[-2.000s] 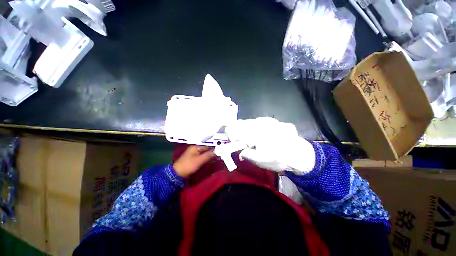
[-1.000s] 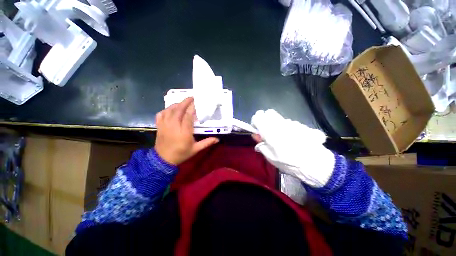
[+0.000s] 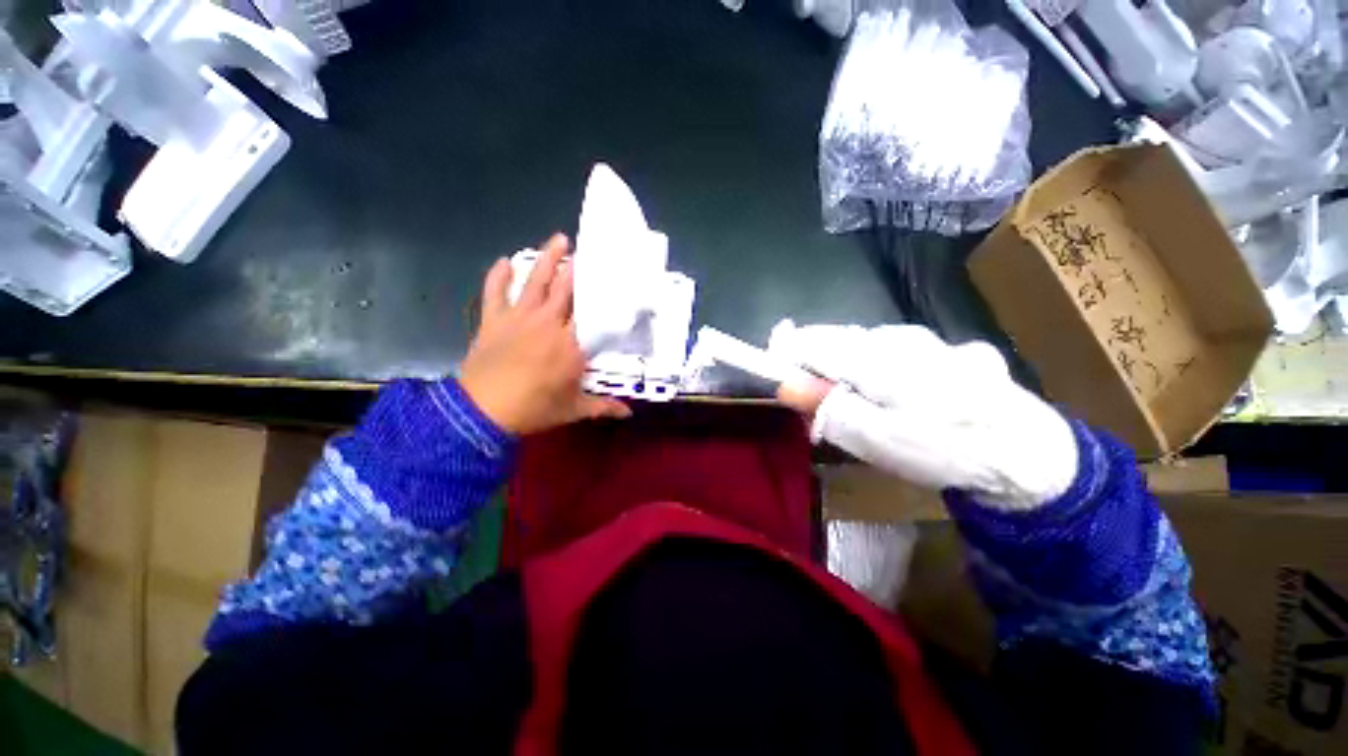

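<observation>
A white camera housing (image 3: 618,303) lies at the bench's front edge, its pointed arm towards the back. My bare left hand (image 3: 529,352) grips its left side, fingers over the top and thumb at the front edge. My right hand (image 3: 931,406), in a white knit glove, holds a slim white rod antenna (image 3: 739,355) at the housing's right side. The antenna's far end is beside the housing; whether they touch or are joined is not clear. Bare fingertips show through the glove. No black lead can be made out at the housing.
A clear antenna bag (image 3: 926,126) with trailing black leads lies at the back right, beside an open cardboard tray (image 3: 1146,296) holding tiny dark bits. White housings are piled at the left (image 3: 204,174) and right (image 3: 1271,118). Brown cartons (image 3: 126,554) stand below the bench edge.
My left hand has moved from the housing's front onto its left side. My right hand has moved away to the right, now with the rod antenna angled outward. The housing is turned slightly.
</observation>
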